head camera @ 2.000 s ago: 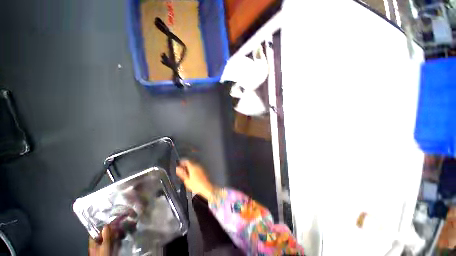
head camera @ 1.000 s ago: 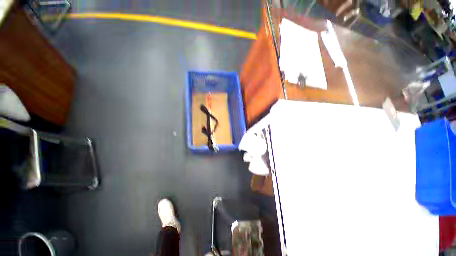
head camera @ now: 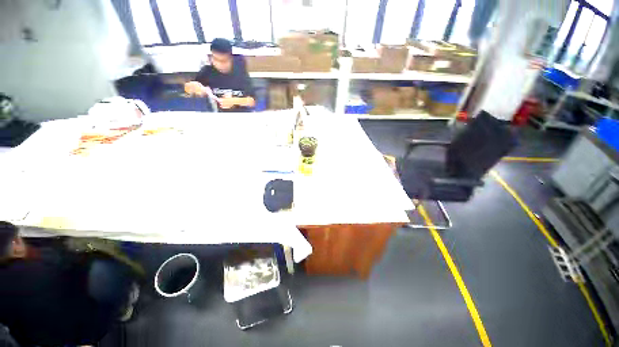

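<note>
Neither of my hands is in view. Nearest in front of me stands a stool with a pale, patchy seat and a metal frame, at the front edge of a long white-covered table. On the table's right part lie a black rounded item and a yellow and dark object. Orange-red strips lie at the table's far left.
A round bin stands left of the stool. A person in dark clothes is at the lower left; another sits behind the table. A black office chair stands at right. Cartons line the back shelf.
My view has swung from the blue crate and nearby table to another white table with people. Both hands, seen two seconds ago at a stool, are out of the picture.
</note>
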